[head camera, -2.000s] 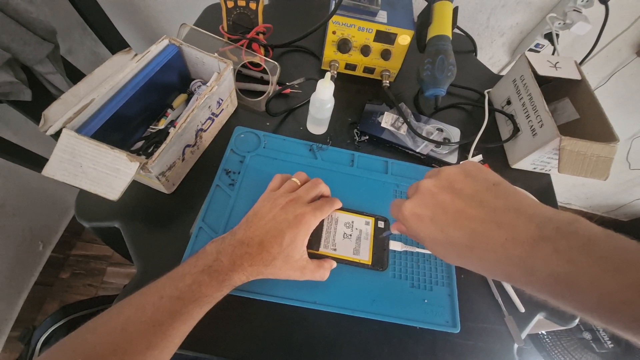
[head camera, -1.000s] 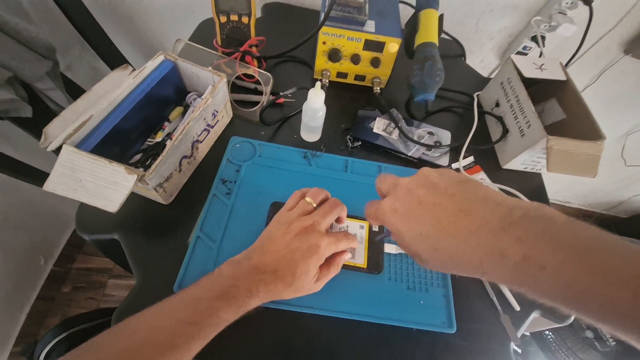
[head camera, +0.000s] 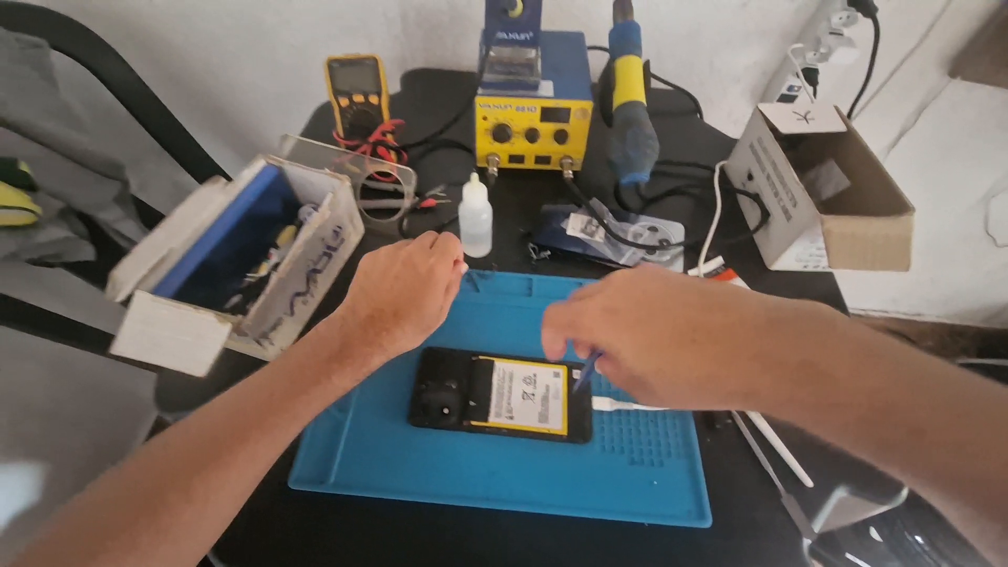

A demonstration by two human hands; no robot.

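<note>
An opened smartphone (head camera: 449, 398) lies on the blue silicone repair mat (head camera: 504, 488), its yellow-edged battery (head camera: 529, 394) exposed. A white cable plug (head camera: 605, 404) meets its right end. Over the right side of the mat, my right hand (head camera: 646, 339) grips a thin blue tool (head camera: 587, 372), whose lower end is at the phone's right end. My left hand (head camera: 409, 291) is at the mat's upper left, fingers curled beside the translucent dropper bottle (head camera: 476, 220); whether it pinches something small is unclear.
Behind stand a yellow-blue rework station (head camera: 533, 110), a hot-air handpiece (head camera: 630, 118) and a multimeter (head camera: 358, 90) with red leads. An open box of tools (head camera: 295, 291) is at left, an open cardboard box (head camera: 866, 236) at right. Metal tools (head camera: 776, 449) lie at the right edge.
My left hand has left the phone and moved up and left to near the bottle, uncovering the battery and the phone's left end. The view has tilted upward.
</note>
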